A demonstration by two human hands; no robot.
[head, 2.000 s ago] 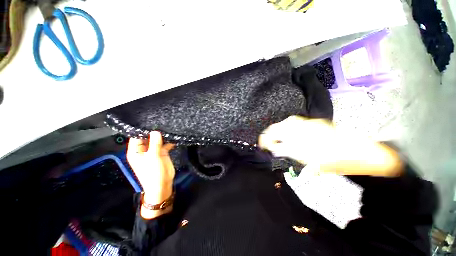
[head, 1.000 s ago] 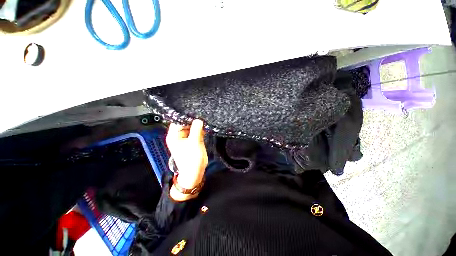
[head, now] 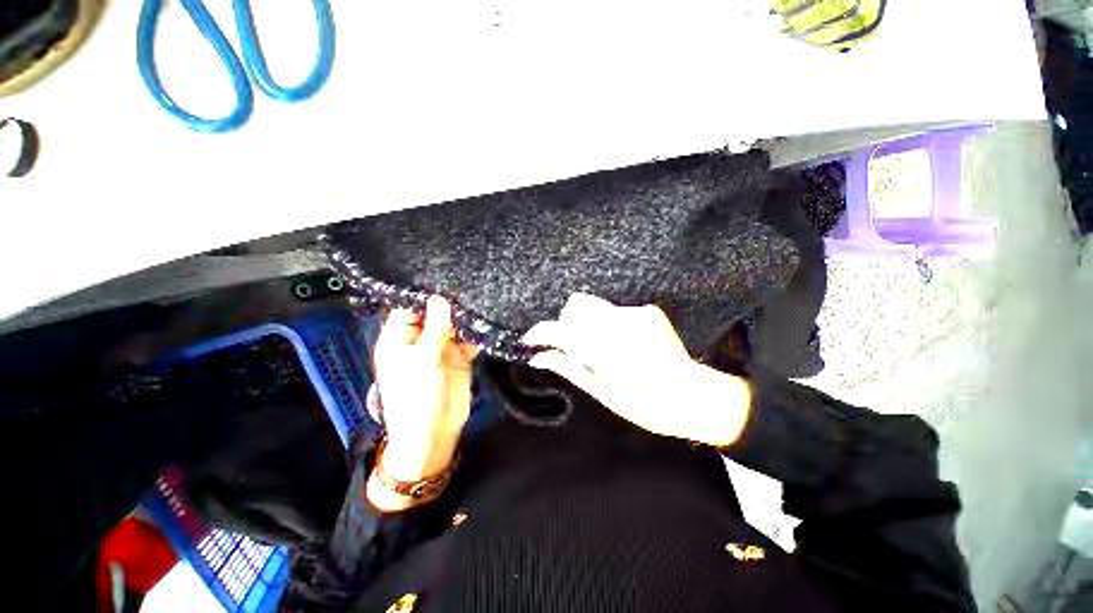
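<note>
The dark grey tweed garment [head: 539, 234] lies over my lap against the table edge. Black-and-white braid trim [head: 366, 278] runs along its near edge. My left hand [head: 420, 389] pinches the trimmed edge between thumb and fingers. My right hand [head: 647, 371] is beside it on the right, its fingertips at the braid. I cannot see a needle or thread at the fingertips. A dark curled cord [head: 545, 411] hangs below the edge between my hands.
On the white table [head: 503, 96] lie blue-handled scissors [head: 282, 90], a small dark ring [head: 20, 146], a tan-rimmed tray [head: 74, 46] and a yellow striped bundle [head: 835, 19]. A blue basket [head: 330, 371] is below left. A purple stool [head: 855, 216] stands at right.
My right hand, out of view one second ago, is back at the braid near my left hand. The camera view has shifted slightly. My left hand keeps its pinch.
</note>
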